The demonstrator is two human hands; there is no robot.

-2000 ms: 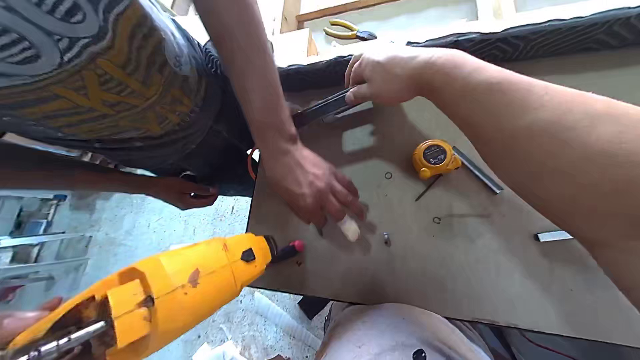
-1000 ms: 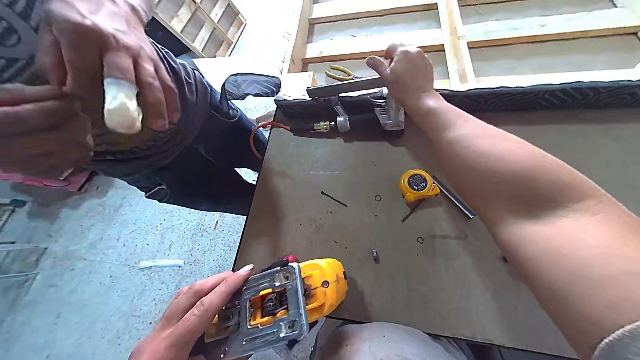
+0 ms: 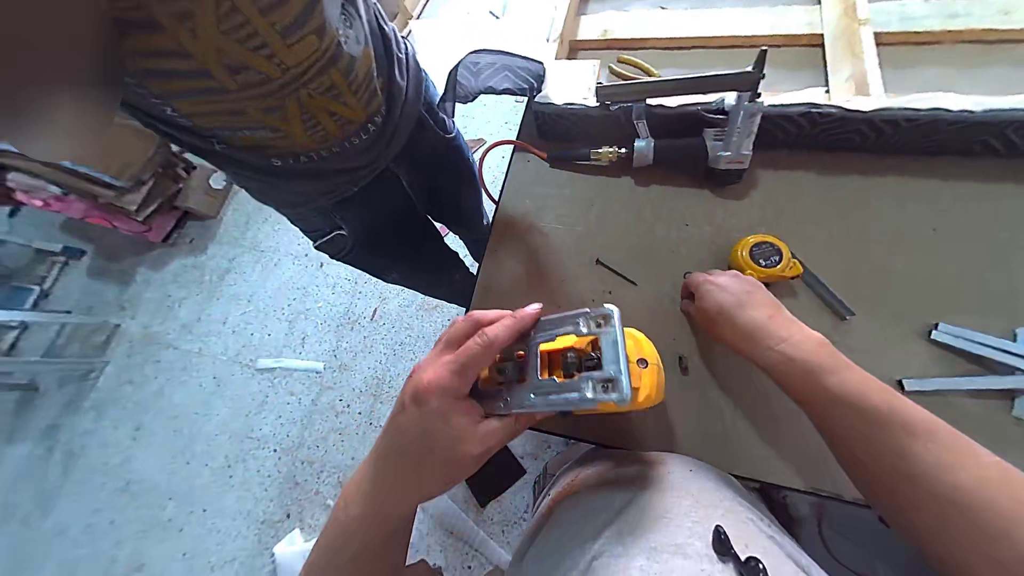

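Observation:
My left hand (image 3: pixel 472 384) grips a yellow jigsaw (image 3: pixel 642 364), its metal base plate (image 3: pixel 552 395) turned up toward me, over the near left part of the board. My right hand (image 3: pixel 732 308) reaches down to the board with bent fingers, its fingertips at a small dark ring (image 3: pixel 688 275); whether they grip it I cannot tell. Just beyond that hand lies a yellow tape measure (image 3: pixel 765 258) beside a grey metal strip (image 3: pixel 828 294). A dark screw or nail (image 3: pixel 616 271) lies left of the hand, and a small metal piece (image 3: pixel 682 365) nearer to me.
A pneumatic stapler (image 3: pixel 730 144) with a red hose (image 3: pixel 490 164) lies along the rolled dark fabric (image 3: pixel 864 132). Yellow-handled pliers (image 3: pixel 634 67) are behind it by a wooden frame (image 3: pixel 696 38). Staple strips (image 3: pixel 976 345) lie at the right. A person (image 3: pixel 344 160) stands at the left.
My right hand has left the stapler at the far edge and come down to the middle of the board. The other person's hands, seen at the upper left before, are no longer clearly visible.

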